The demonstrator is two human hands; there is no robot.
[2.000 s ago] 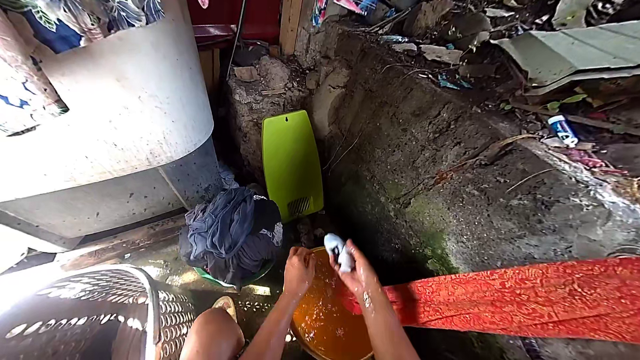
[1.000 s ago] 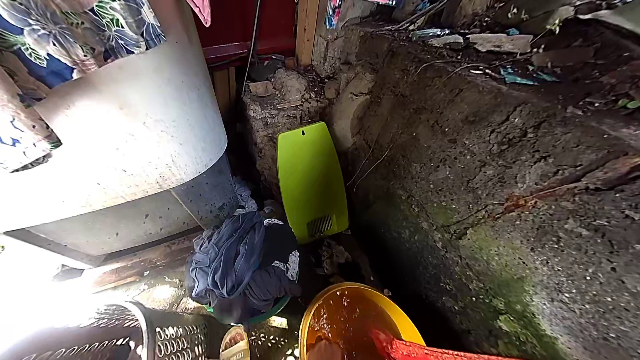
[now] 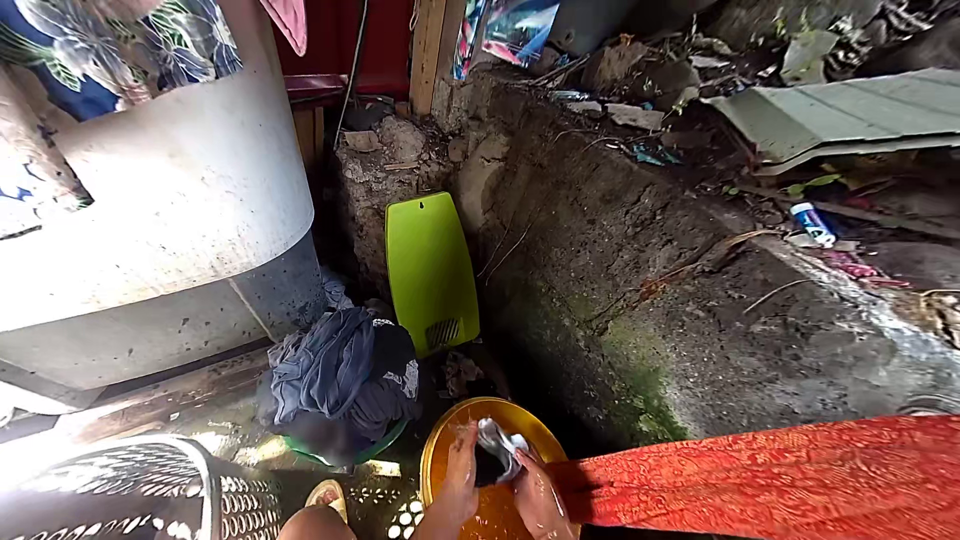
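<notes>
Between my two wet hands, over an orange-yellow basin (image 3: 439, 450) at bottom centre, is a small grey and dark wet cloth (image 3: 496, 454). My left hand (image 3: 459, 469) grips its left side, and my right hand (image 3: 534, 487) holds its right side. Inside the basin the contents are hard to make out. A long red patterned cloth (image 3: 750, 476) stretches from the basin's right rim to the right edge of the view. To the left, dark wet clothes (image 3: 337, 367) are heaped in a green basin (image 3: 375, 448).
A lime-green plastic board (image 3: 431, 274) leans upright behind the basins. The perforated laundry basket (image 3: 214, 487) stands at lower left, near a sandaled foot (image 3: 328, 495). A white and grey washing machine or tub (image 3: 172, 202) is at left. A rough earth and concrete wall (image 3: 600, 300) rises at right.
One second ago my hands were mostly out of sight low in the basin; now both are above it with the small cloth between them. More of the red cloth shows at right.
</notes>
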